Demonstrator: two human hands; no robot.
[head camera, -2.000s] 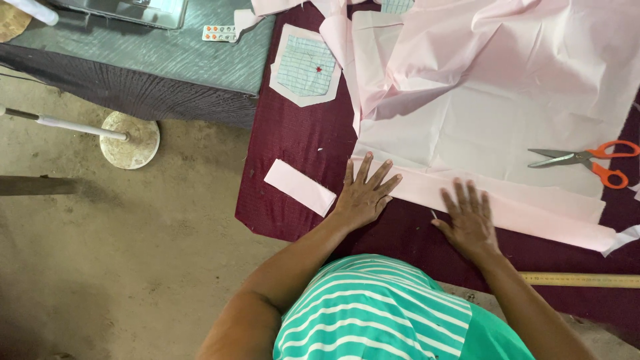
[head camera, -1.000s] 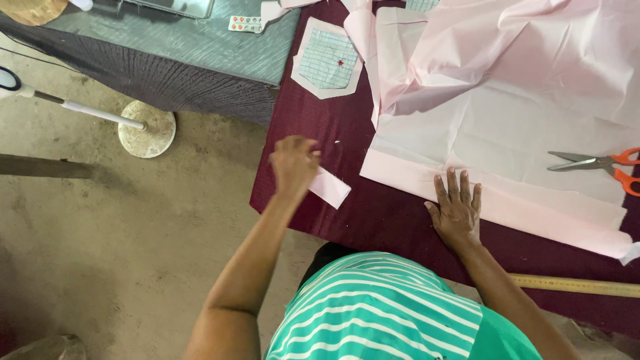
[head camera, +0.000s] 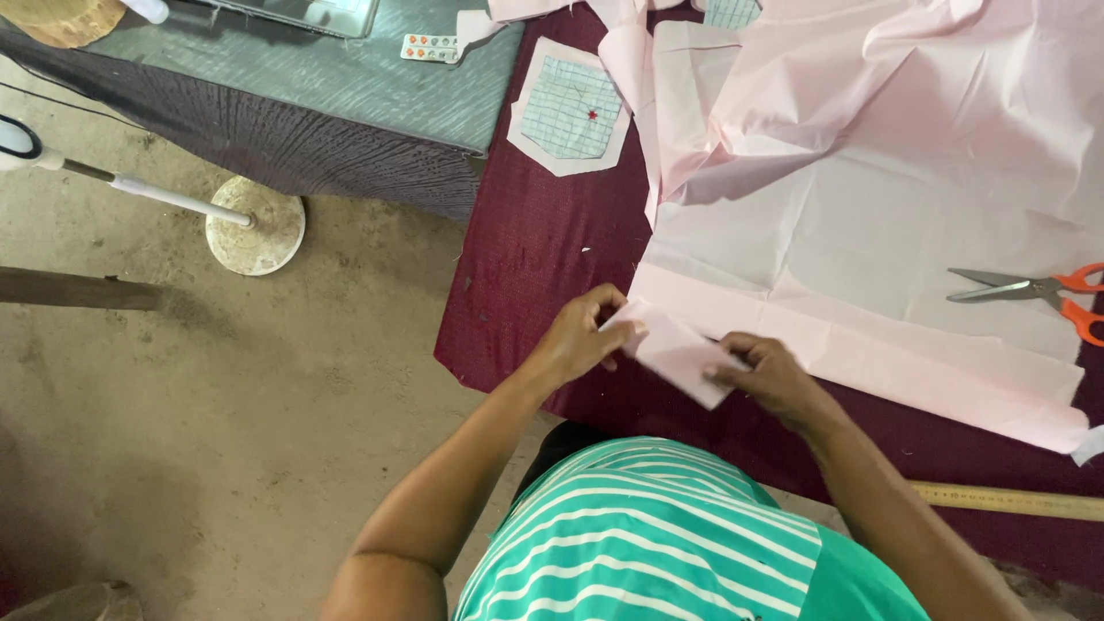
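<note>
Between both hands, just above the near edge of the maroon-covered table, is a small pink rectangular piece, apparently fabric. My left hand grips its left end, thumb on top. The other end is pinched by my right hand. Behind them spreads a large pink cloth, with a folded strip along its near side. Orange-handled scissors lie on it at the right, blades apart. A pocket-shaped pink piece lies further back, bearing a checked pattern piece with a red mark or pin.
A yellow measuring stick lies along the near right table edge. At the left are a grey-topped table with a blister pack, a stand's round base on the floor and a wooden beam.
My left hand has picked up the small pink piece that lay at the table's left and brought it right. My right hand has left the folded strip and now holds the piece's other end.
</note>
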